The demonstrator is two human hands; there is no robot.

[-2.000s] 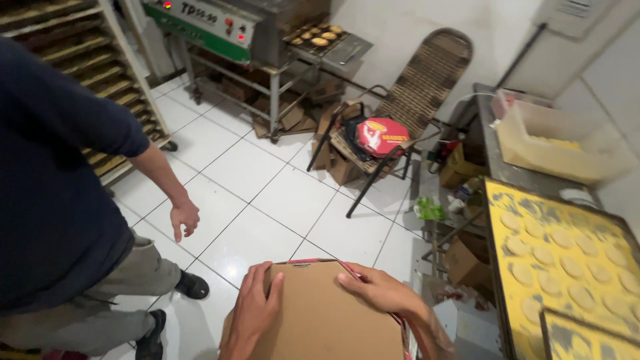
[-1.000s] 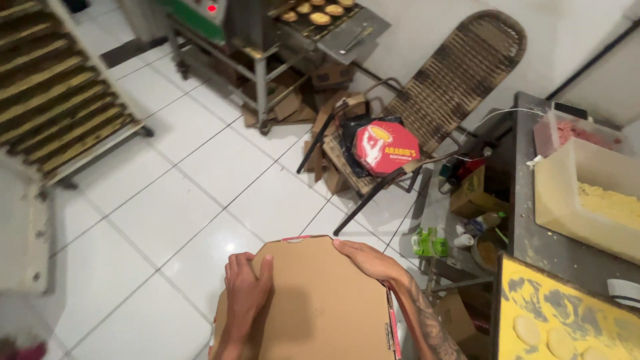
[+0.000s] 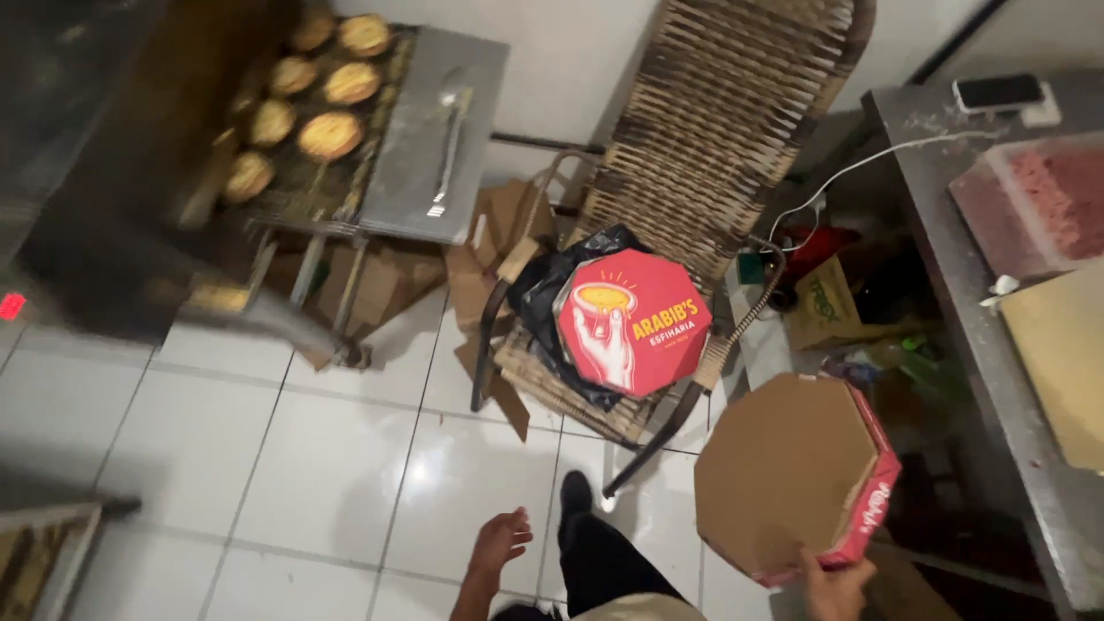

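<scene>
My right hand [image 3: 835,586] grips the lower edge of an octagonal cardboard pizza-type box [image 3: 780,474], whose plain brown face is toward me and whose red printed side shows at the right. My left hand [image 3: 502,542] hangs over the tiled floor, holding nothing, fingers slightly bent and apart. Ahead, a red octagonal box [image 3: 638,323] with a printed hand and pastry rests on a black plastic bag [image 3: 552,289] on the seat of a woven wicker chair [image 3: 707,129].
Left of the chair, round open pies [image 3: 330,135] sit on an oven's conveyor, beside a metal shelf [image 3: 414,198] with a utensil [image 3: 448,147]. A counter [image 3: 931,190] at right bears a phone [image 3: 999,92] and a tub of pink filling [image 3: 1061,203]. Flattened cardboard [image 3: 388,285] lies underneath the conveyor.
My left hand has let go of the brown box, which my right hand now holds alone, off to the right. The other person, seen two seconds ago, is out of view. The view has shifted strongly.
</scene>
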